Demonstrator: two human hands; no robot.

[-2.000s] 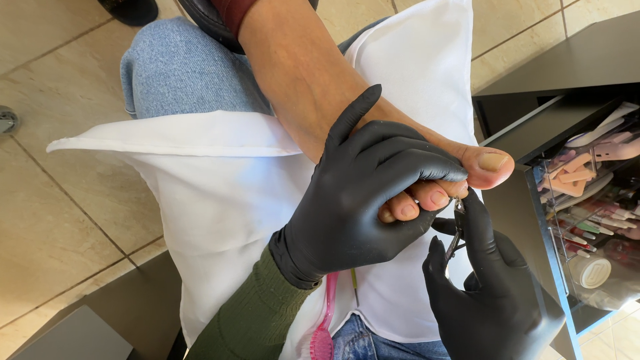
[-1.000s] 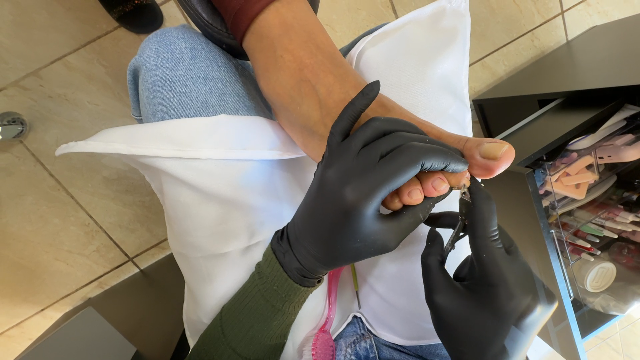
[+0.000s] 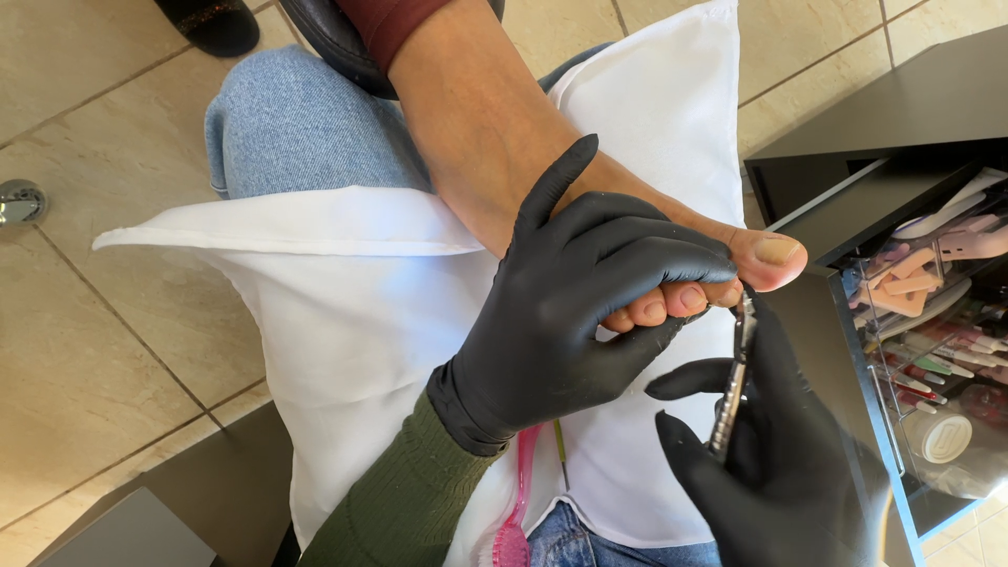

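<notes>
My left hand (image 3: 567, 307), in a black glove, lies over another person's bare foot (image 3: 488, 126) and grips its smaller toes, fingers on top and thumb beneath. My right hand (image 3: 772, 441), also black-gloved, holds metal nippers (image 3: 732, 386), whose tip is at the toe beside the big toe (image 3: 768, 258). Whether the tip touches the nail I cannot tell. Under the foot a white cloth (image 3: 354, 315) covers my lap. A pink brush (image 3: 513, 539) and a thin green-handled tool (image 3: 561, 445) lie on the cloth, partly hidden by my left hand and sleeve.
At the right stands an open dark drawer (image 3: 874, 394) with orange blocks (image 3: 907, 282), nail tips and a white-lidded jar (image 3: 941, 437). A grey box (image 3: 130, 531) is at the lower left. A dark shoe (image 3: 216, 27) rests on the tiled floor at the top left.
My right hand's thumb and fingers have spread around the nippers, and the nippers' handle shows more plainly. My left hand keeps its hold on the toes.
</notes>
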